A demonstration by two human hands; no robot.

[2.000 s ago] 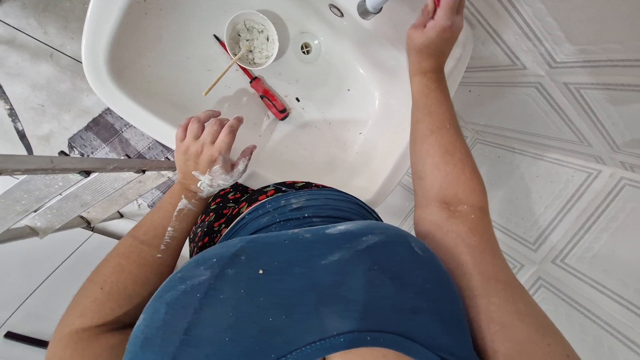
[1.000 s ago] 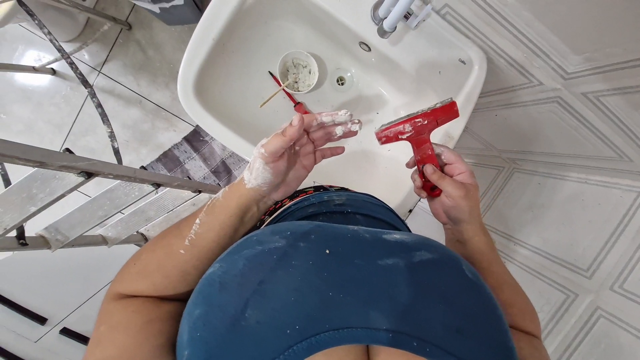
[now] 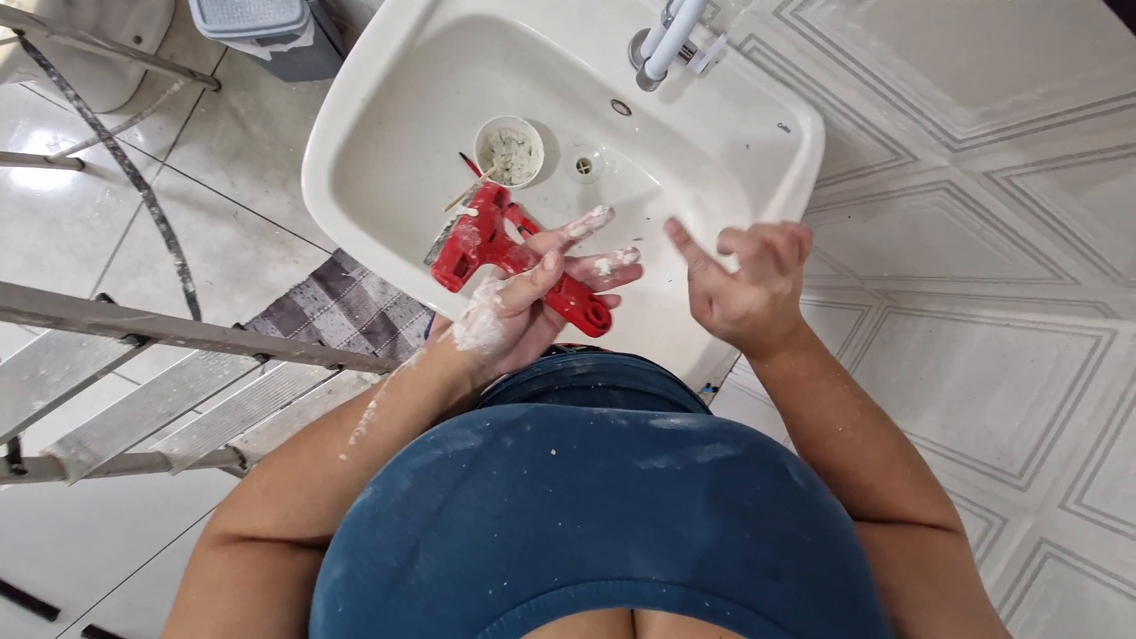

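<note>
My left hand (image 3: 532, 311), smeared with white paste, holds a red scraper (image 3: 506, 253) with a broad head and a paste-marked blade, its handle lying across the palm under the thumb. To the right, above the sink's near edge, my right hand (image 3: 745, 275) holds nothing; its index finger is extended and the others are bent. Inside the white sink (image 3: 426, 80) stands a white cup (image 3: 510, 153) of whitish paste with a thin wooden stick (image 3: 466, 191) leaning on it. A red screwdriver (image 3: 470, 165) lies beside the cup, mostly hidden behind the scraper.
A metal stepladder (image 3: 177, 333) stands at the left, with a checkered cloth (image 3: 342, 306) on the tiled floor near it. A white faucet (image 3: 670, 44) rises at the back of the sink. A grey bin (image 3: 275, 40) is at the upper left, and patterned tiles (image 3: 985, 390) cover the right side.
The red scraper, in my right hand a second ago, is now in my left hand. My right hand has let go of it. The view has shifted.
</note>
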